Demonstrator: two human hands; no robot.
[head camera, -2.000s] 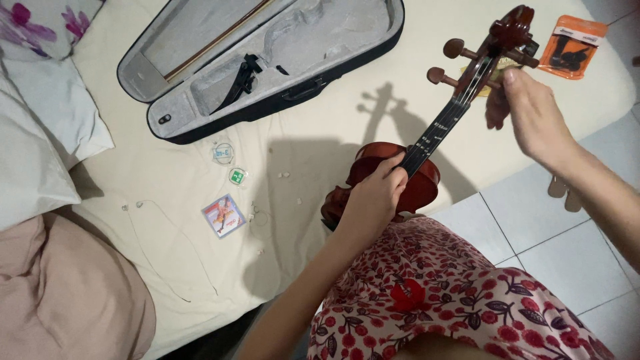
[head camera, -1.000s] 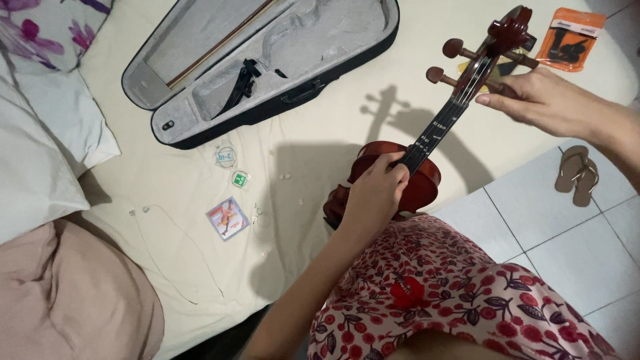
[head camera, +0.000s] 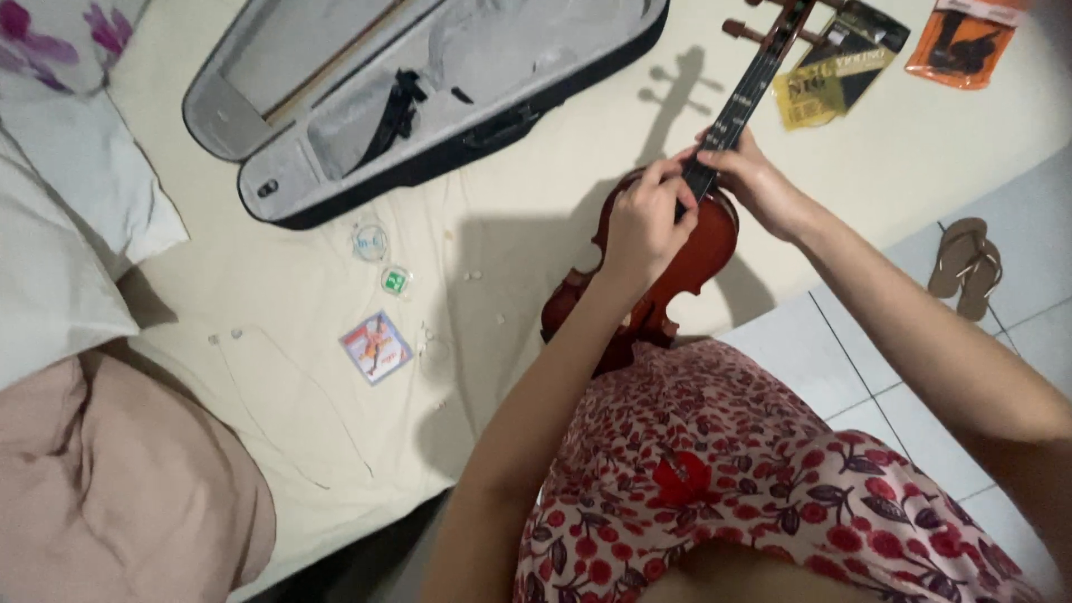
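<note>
A reddish-brown violin (head camera: 703, 243) rests against my lap at the bed's edge, its neck slanting up to the right. My left hand (head camera: 653, 213) lies over the strings at the lower end of the black fingerboard (head camera: 737, 109), fingers bent. My right hand (head camera: 749, 180) holds the neck near where it joins the body, thumb on the fingerboard. A tuning peg (head camera: 742, 32) sticks out at the pegbox, whose top is cut off by the frame. Whether the left fingers pinch a string cannot be told.
An open violin case (head camera: 494, 138) holds a black shoulder rest (head camera: 394, 117) and a bow (head camera: 335, 59). String packets (head camera: 821, 84), an orange pouch (head camera: 963, 42), a square packet (head camera: 376, 347), coiled strings (head camera: 369, 242) and loose strings (head camera: 285, 402) lie on the bed. Flip-flops (head camera: 963, 264) are on the tiles.
My right hand has moved from the pegbox down the neck to beside my left hand. The string packets, mostly hidden before, now show. The view has shifted closer.
</note>
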